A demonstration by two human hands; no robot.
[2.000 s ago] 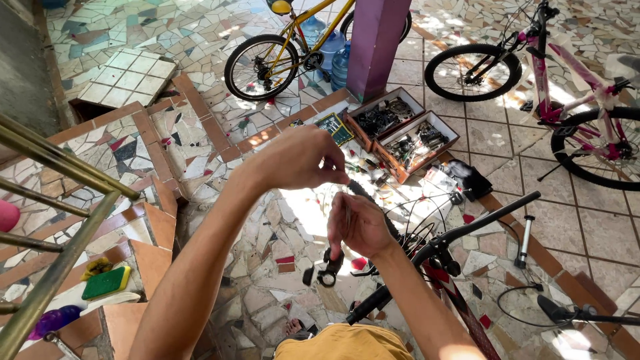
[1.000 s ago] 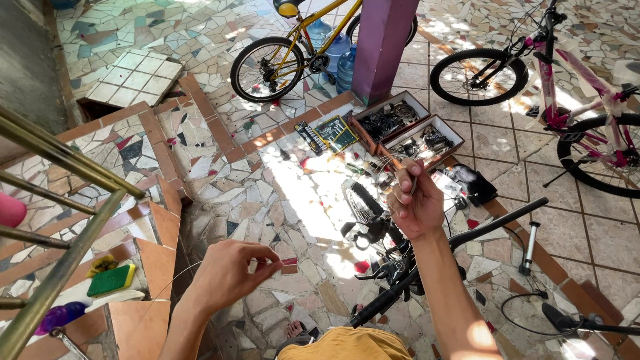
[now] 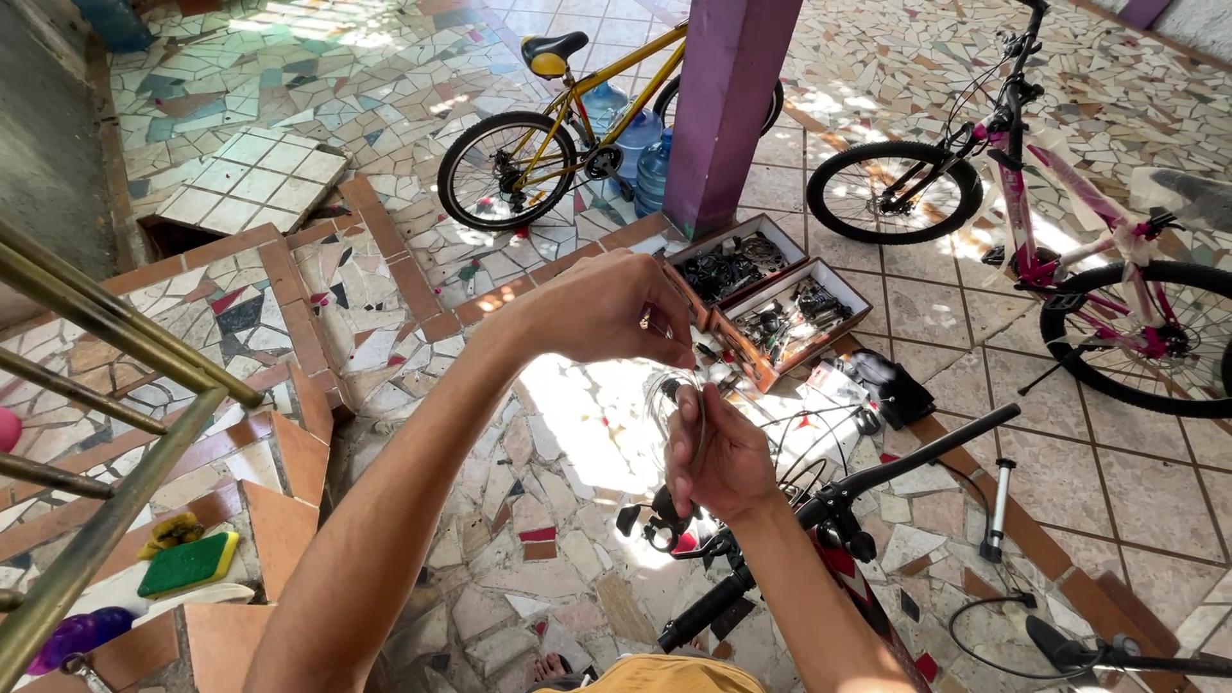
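Observation:
A thin coiled wire cable [image 3: 701, 423] loops around the fingers of my right hand [image 3: 722, 452], in front of my chest. Just above it my left hand [image 3: 626, 313] bends down with its thumb and fingertips together, close to the top of the coil; whether it pinches the wire's end cannot be told. Below my right forearm lies the black handlebar [image 3: 919, 452] of a red and black bicycle, with its grip [image 3: 707, 606] near my body and brake and shift cables around it.
Two wooden boxes of bike parts [image 3: 731, 260] [image 3: 794, 322] stand by a purple pillar [image 3: 727, 125]. A yellow bicycle [image 3: 577, 115] and a pink one [image 3: 1039, 192] stand beyond. Brass railing [image 3: 106, 510], steps and a green sponge [image 3: 188, 565] are at left; a pump [image 3: 1001, 500] lies right.
My left hand has risen from the lower left to meet my right hand. The long strand seen beside the left hand one second ago is no longer stretched out there.

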